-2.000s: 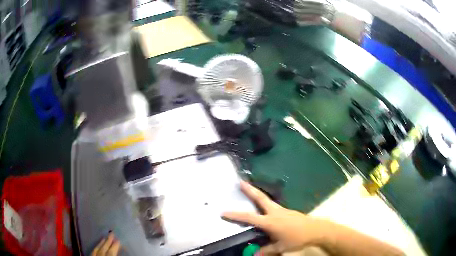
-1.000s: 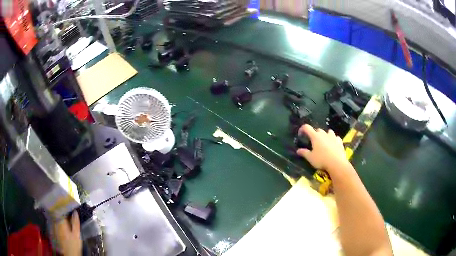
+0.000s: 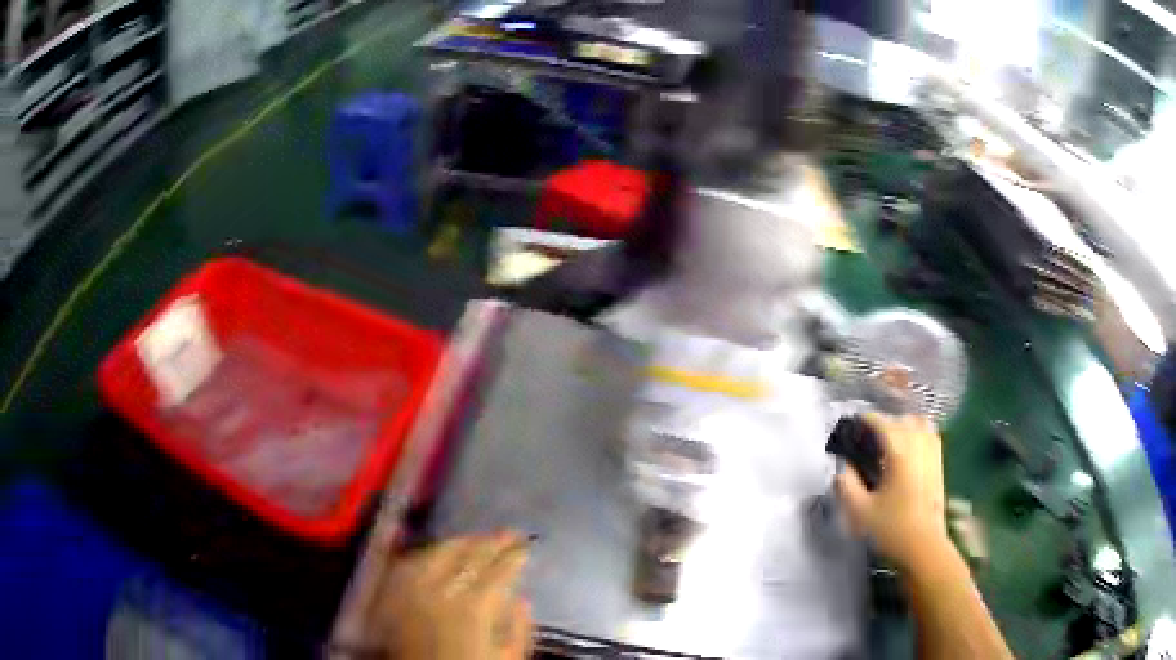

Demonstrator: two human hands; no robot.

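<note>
My right hand (image 3: 903,484) holds a black power adapter (image 3: 856,449) above the right side of the silver machine base plate (image 3: 529,451). My left hand (image 3: 458,600) is at the plate's front left edge, blurred and cut off by the bottom of the picture; whether it holds anything is unclear. The welding horn with a yellow band (image 3: 707,383) stands over the pale fixture (image 3: 673,462). Blur hides whether anything lies in the fixture. The dark brown clamp bar (image 3: 664,554) is in front of it.
A red basket (image 3: 400,426) with a white label and clear film stands left of the machine. The desk fan (image 3: 909,368) is behind my right hand. Adapters lie on the green belt (image 3: 1019,374) at the right. A blue stool (image 3: 374,155) and another red container (image 3: 596,200) stand farther back.
The view has swung left. My right hand has come from the adapters by the yellow-black bar to the press with an adapter. My left hand has left the horn area for the plate's front left edge.
</note>
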